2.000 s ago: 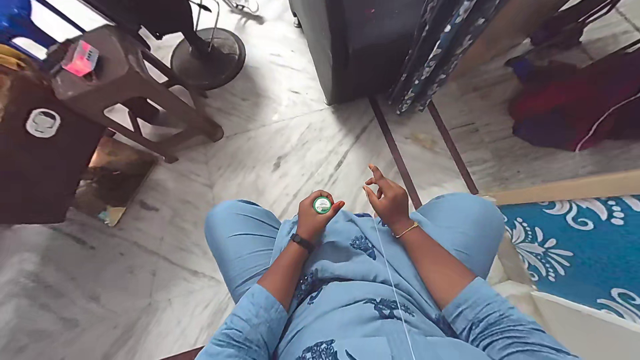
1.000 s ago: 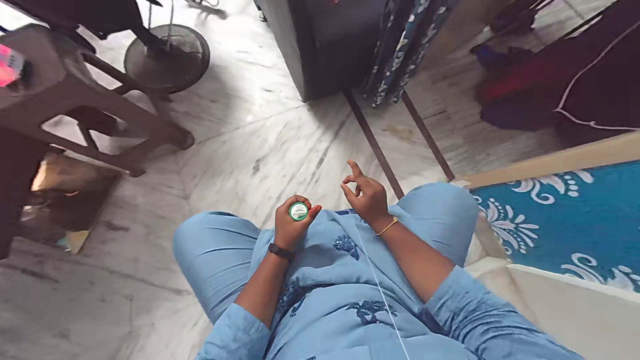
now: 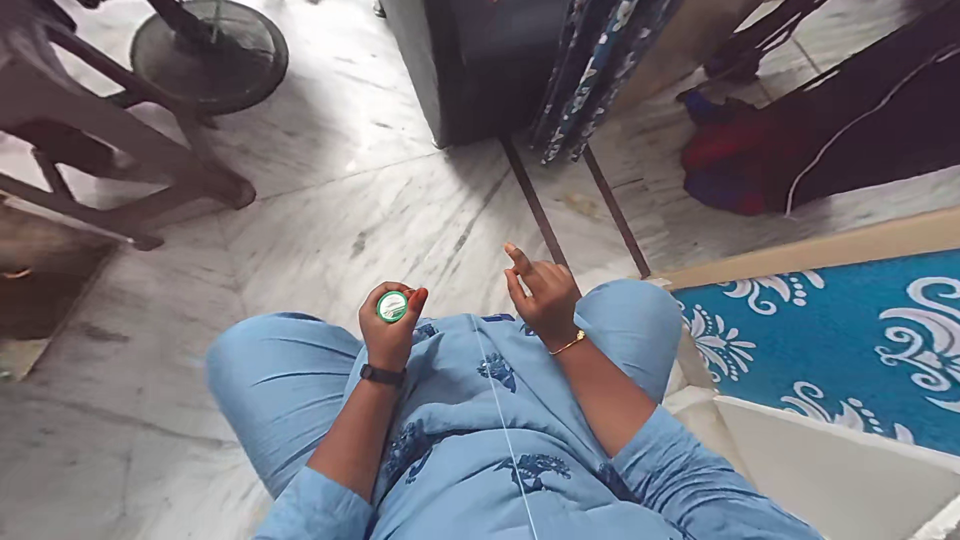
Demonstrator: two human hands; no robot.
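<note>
My left hand [image 3: 388,322] is closed around a small round spool or container with a green rim and a white top [image 3: 392,307] that bears writing. My right hand [image 3: 541,294] is a little to the right, above my lap; its index finger and thumb are apart, and I see nothing between them. A thin white thread or cord [image 3: 499,409] runs down over the front of my blue embroidered top [image 3: 450,465]. Its upper part is too fine to follow, so I cannot tell whether it reaches either hand.
A plastic stool [image 3: 127,142] and a round stand base [image 3: 210,56] are at the upper left on the marble floor [image 3: 360,217]. Ahead stand a dark cabinet-like object [image 3: 480,67] and a patterned curtain [image 3: 596,75]. Dark red and blue cloth [image 3: 727,157] lies at upper right, a blue patterned surface [image 3: 817,330] at right.
The view has shifted, bringing the surroundings to different places in the frame. My left hand keeps hold of the round object, and both hands stay in much the same pose above my lap.
</note>
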